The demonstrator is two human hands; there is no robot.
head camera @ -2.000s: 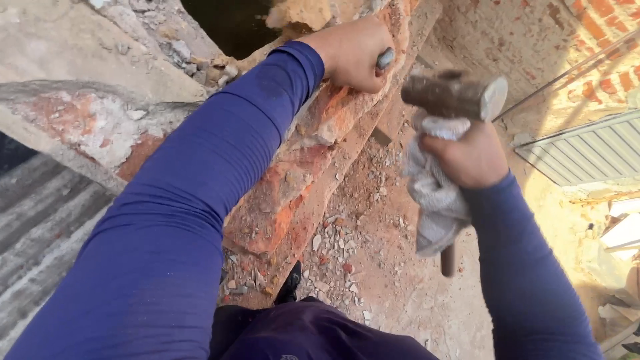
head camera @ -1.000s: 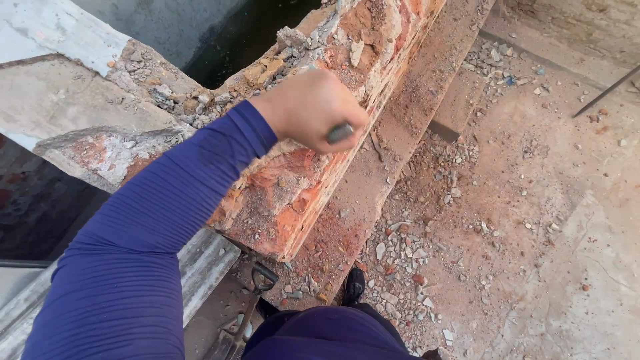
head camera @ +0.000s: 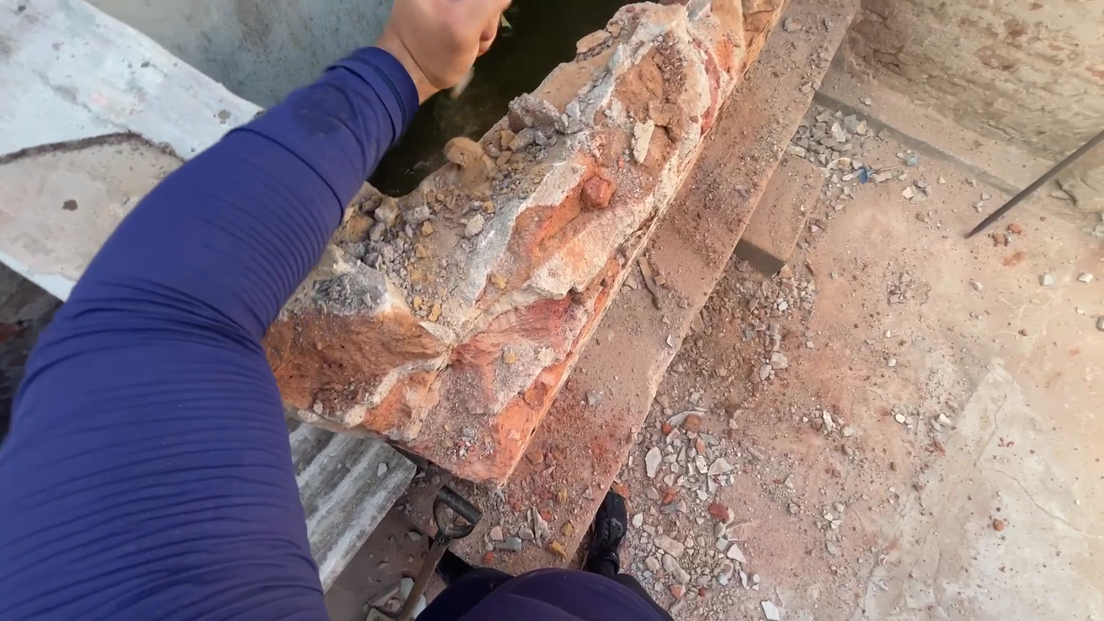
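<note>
At the top of the head view, my left hand (head camera: 448, 39) is closed over the dark opening behind the broken brick wall. A small, blurred grey end of a metal chisel (head camera: 464, 83) shows below its fingers; the rest is hidden. The broken wall top (head camera: 552, 250), of orange brick and pale mortar, runs diagonally beside the hand, with loose chunks and grit on it. My right hand and the hammer are out of view.
A dusty plank (head camera: 634, 345) lies along the wall. Rubble (head camera: 690, 466) covers the ground near my shoe (head camera: 609, 530). A D-handled tool (head camera: 455, 513) stands by my feet, beside a corrugated sheet (head camera: 345, 492). A thin rod (head camera: 1035, 185) leans at right.
My left hand has moved off the wall top to over the dark opening. My right hand, with the hammer and a cloth two seconds ago, has left the view. The view has shifted.
</note>
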